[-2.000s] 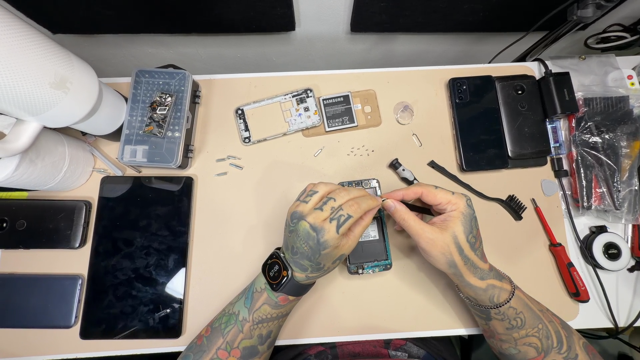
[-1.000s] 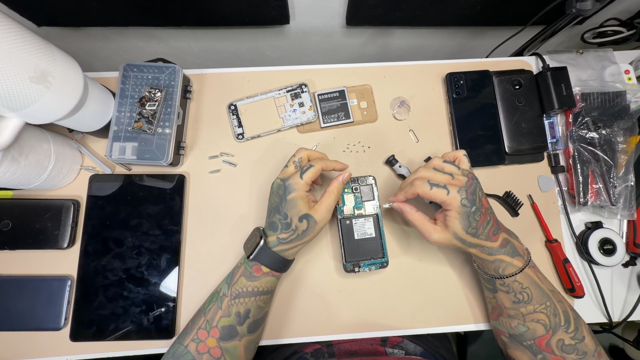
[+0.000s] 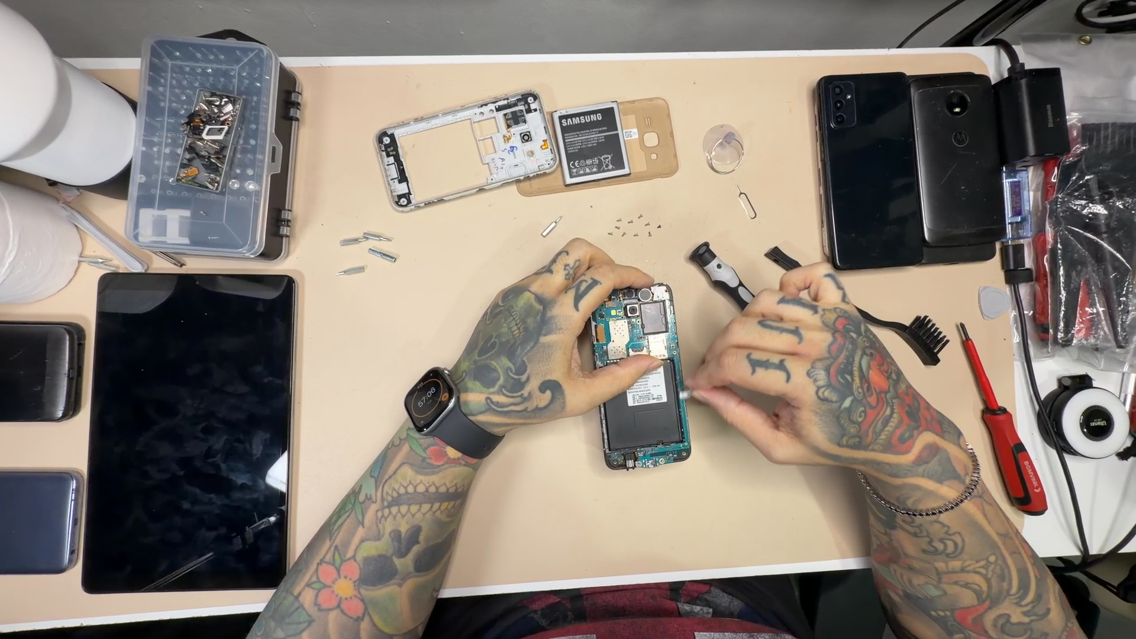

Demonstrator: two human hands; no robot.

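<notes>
An opened smartphone [image 3: 643, 417] with its circuit board and empty battery bay showing lies on the beige mat. My left hand [image 3: 555, 342] grips it, fingertips at the top edge and thumb across the upper part of the bay. At the phone's right edge, my right hand [image 3: 781, 373] pinches a small, thin metallic piece between thumb and finger; most of it is hidden. Above lie a white phone mid-frame [image 3: 426, 191], a Samsung battery [image 3: 591, 142] on a gold back cover [image 3: 652, 111], and several tiny screws [image 3: 635, 226]. A black and grey screwdriver [image 3: 721, 275] lies partly behind my right hand.
A black tablet [image 3: 191, 426] and a clear-lidded parts box [image 3: 204, 151] are at left, near several loose bits [image 3: 368, 240]. On the right lie two dark phones [image 3: 865, 169], a black brush [image 3: 919, 337], a red screwdriver [image 3: 1003, 435], a ring-shaped light [image 3: 1087, 419] and cables.
My right hand has moved down along the phone's right edge since a second ago. My left thumb now lies across the phone. Two seconds ago both hands were together over its top.
</notes>
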